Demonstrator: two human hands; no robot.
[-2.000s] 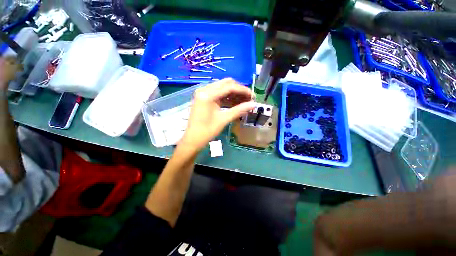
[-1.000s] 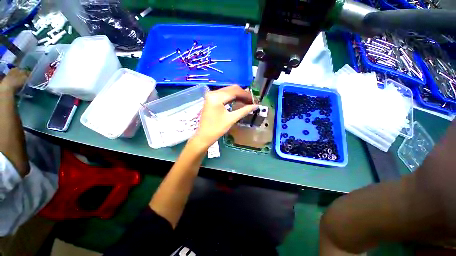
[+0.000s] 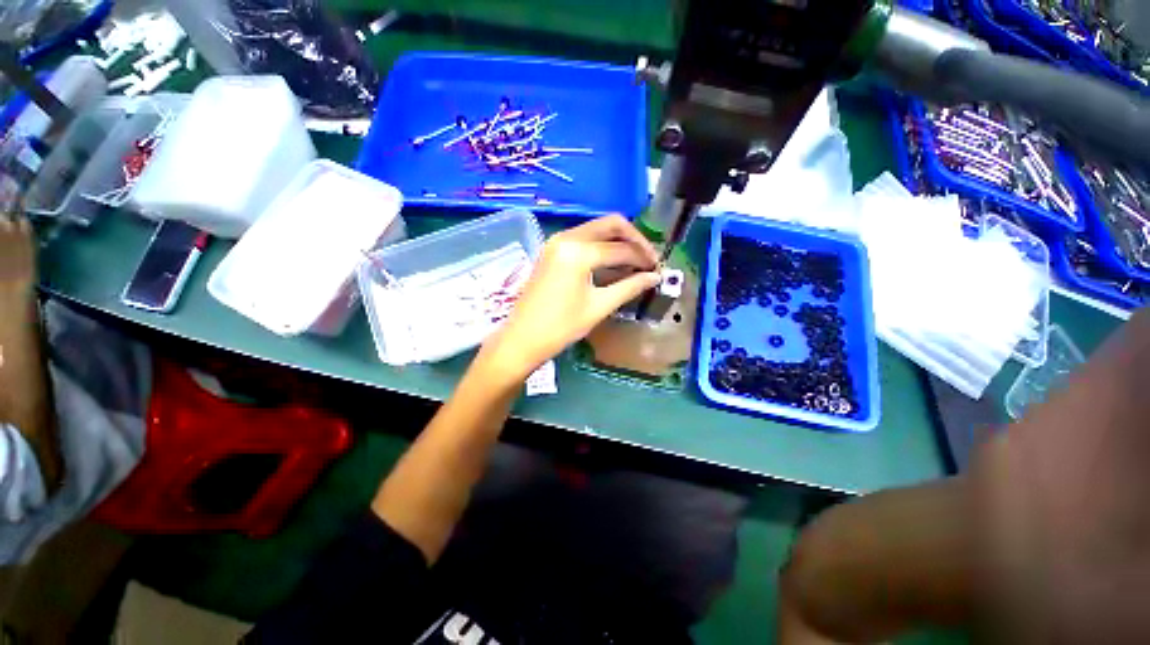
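Note:
The dark press head [image 3: 731, 101] stands at upper centre, with its narrow ram [image 3: 679, 224] pointing down at the silver fixture [image 3: 672, 284]. The fixture sits on the brownish base plate [image 3: 637, 350]. My left hand [image 3: 586, 284] is at the fixture's left side, thumb and fingertips close together by the ram tip; whether they hold a stick is hidden. A blurred bare arm [image 3: 933, 554] fills the lower right; my right hand is not visible. Black rings [image 3: 826, 334] lie in the small blue tray [image 3: 868, 378]. Pale-and-red sticks [image 3: 505, 292] lie in the clear box [image 3: 385, 330].
The large blue tray [image 3: 391, 139] holds scattered sticks behind the boxes. A white lidded tub [image 3: 303, 246] and phone [image 3: 164, 265] are at left. White sheets [image 3: 940, 277] lie right. The grey lever [image 3: 1009, 78] crosses the upper right. Another person's arm [image 3: 23, 340] and a red stool [image 3: 240, 454] are left.
My left hand stays at the fixture, its fingertips slightly shifted. The lever's outer part now slants lower at upper right. The other person's hand has drawn back from the boxes at left.

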